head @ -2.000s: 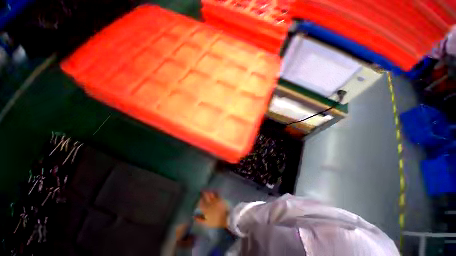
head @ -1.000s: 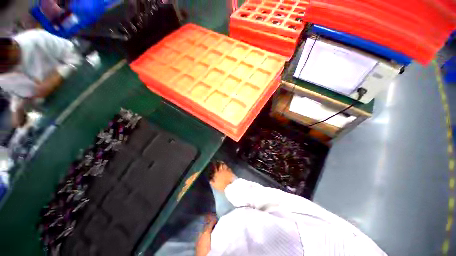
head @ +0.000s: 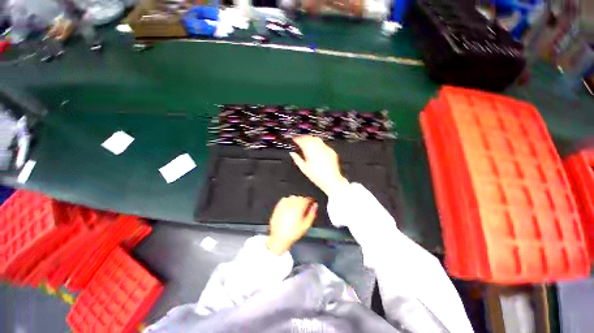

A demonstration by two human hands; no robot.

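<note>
The black tray (head: pixel 254 188) lies flat on the green bench in front of me. Rows of clipped parts (head: pixel 260 120) with silver prongs and magenta glints fill its far part; its near part shows bare recesses. My right hand (head: pixel 317 158) reaches over the tray, its fingertips at the near edge of the parts; blur hides whether they grip one. My left hand (head: pixel 291 218) is over the tray's near edge with fingers curled; I cannot tell whether it holds anything. A stack of red compartment trays (head: pixel 508 188) stands on the right, its top pockets looking empty.
Spare red trays (head: pixel 117 293) lean in uneven stacks at lower left. White paper slips (head: pixel 177 168) lie on the bench. Stacked black trays (head: pixel 469 45) stand at far right. A brown cardboard box (head: pixel 156 19) is across the bench. Another red stack shows at the right edge.
The view has swung left and back to the black tray. My right hand has moved from beside the bench edge near the bin to the parts. My left hand has come up to the tray.
</note>
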